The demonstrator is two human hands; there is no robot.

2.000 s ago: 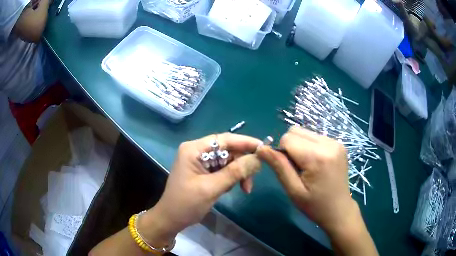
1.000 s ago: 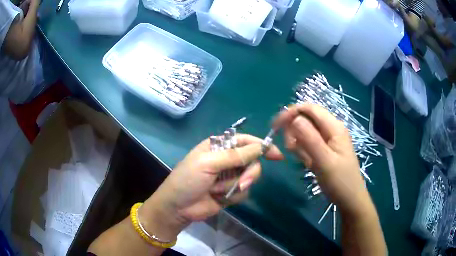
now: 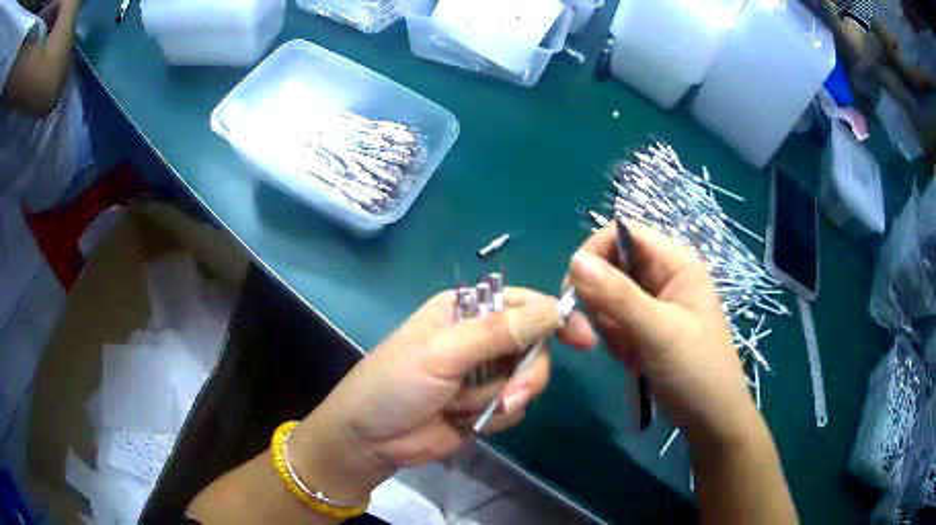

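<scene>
My left hand (image 3: 452, 374), with a tan wrap on its thumb, holds several slim metal rods (image 3: 479, 297) in the palm and pinches one rod (image 3: 510, 385) slanting between thumb and finger. My right hand (image 3: 657, 308) holds a dark slim tool, likely tweezers (image 3: 642, 395), along the palm. Its thumb and index fingertips meet the upper end of the pinched rod; what they grip there is too small to tell. A short silver-and-dark part (image 3: 494, 245) lies on the green bench just beyond my left hand.
A clear tray (image 3: 431, 185) of rods stands at left. A rod pile (image 3: 688, 210) lies at right beside a phone (image 3: 793, 231) and flat strip (image 3: 813, 359). Frosted boxes (image 3: 765, 82) and bins stand at the back, bags at far right. A carton (image 3: 62, 359) is below left; a person's arm (image 3: 36, 72) is upper left.
The left hand has turned, so its pinched rod shows slanting down. The right hand moved off and back to the rod's tip, and the dark tool now shows along its palm.
</scene>
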